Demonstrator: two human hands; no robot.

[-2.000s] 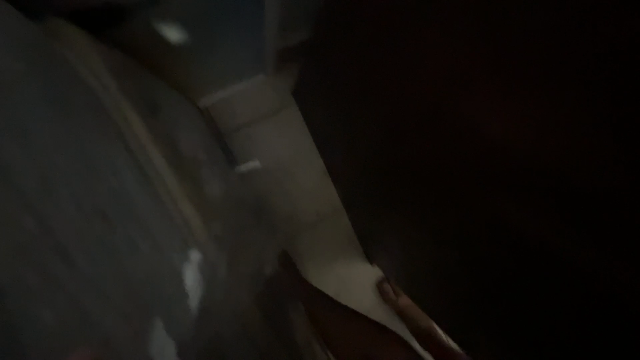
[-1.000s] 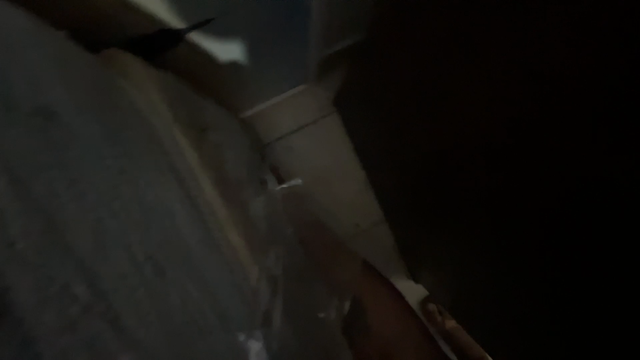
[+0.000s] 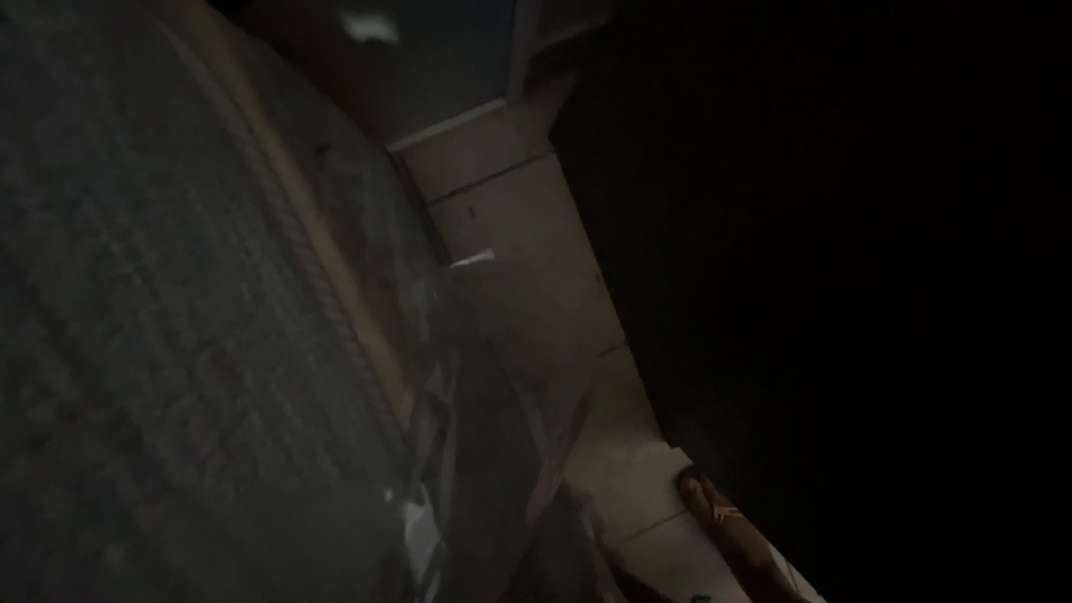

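Observation:
Neither my left hand nor my right hand can be made out in this very dark view. A grey textured fabric surface (image 3: 167, 318), perhaps a mattress or cushion, fills the left side, with a pale yellowish edging (image 3: 314, 230) running along it diagonally. Clear crinkled plastic (image 3: 423, 532) lies over or beside its lower right edge and catches some light. What lies behind the plastic at the bottom is too dim to tell.
A pale tiled floor (image 3: 519, 226) shows beyond the fabric. At the lower right, a foot (image 3: 737, 532) with what looks like a sandal strap rests on it. A bluish-grey panel (image 3: 444, 59) stands at the top. Deep black hides the right side.
The view has shifted. A brown, rounded shape in the lower middle, seen a second ago, is now mostly out of sight, and more of the foot shows.

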